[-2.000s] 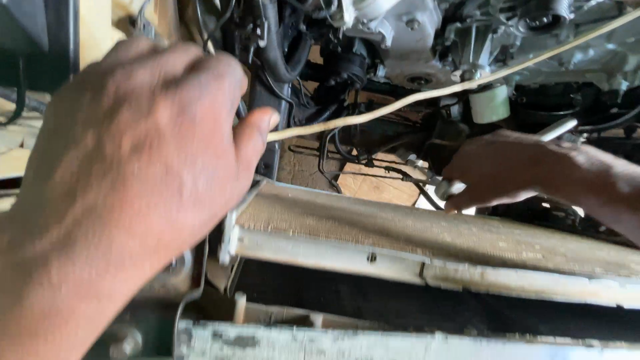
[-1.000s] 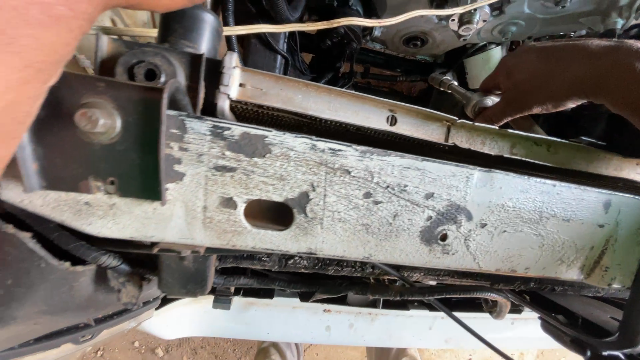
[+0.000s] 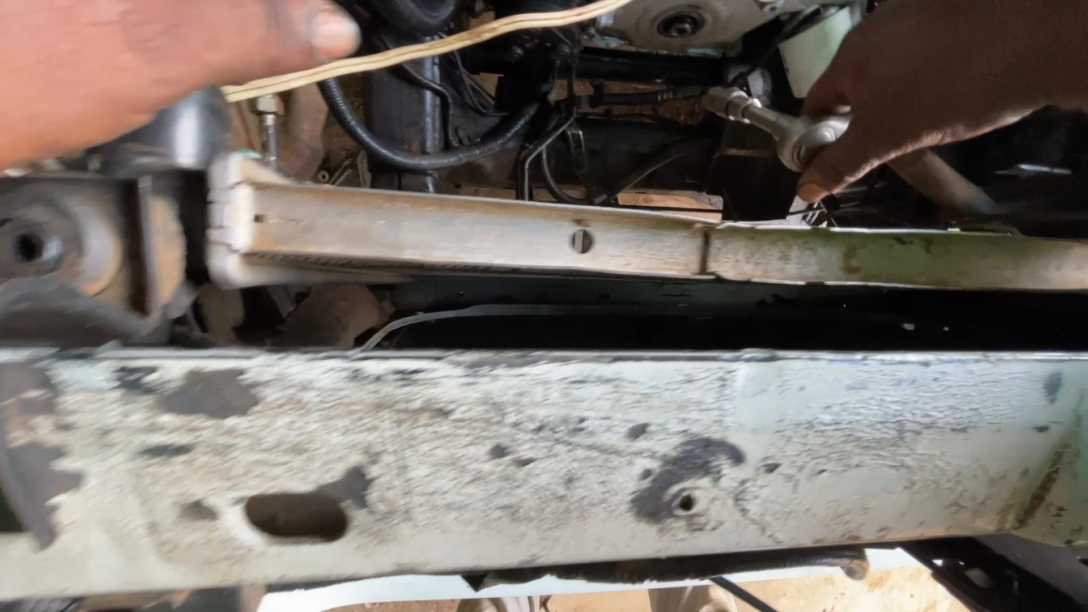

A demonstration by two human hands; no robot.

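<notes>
My right hand [image 3: 926, 102] is closed around the head of a metal ratchet wrench [image 3: 803, 140], with an extension and socket [image 3: 733, 104] pointing left among the engine parts. Its handle runs down and right below the hand. At the upper left, my left hand [image 3: 170, 68] reaches in above a black mount, thumb or fingertip toward the right; its other fingers are out of frame, so its grip cannot be told. A pale twin-strand cable [image 3: 442, 48] passes close under that fingertip and rises to the right.
A radiator's pale top edge [image 3: 476, 229] crosses the middle. Nearer lies a white crossmember [image 3: 527, 450] with flaking paint and an oval hole. Black hoses [image 3: 425, 157] and the engine casing [image 3: 680, 25] are behind. A rusty bracket [image 3: 76, 238] stands at left.
The view has shifted considerably. My right hand remains on the ratchet wrench throughout. The left hand's fingertip, cut off one second ago, shows again near the pale cable.
</notes>
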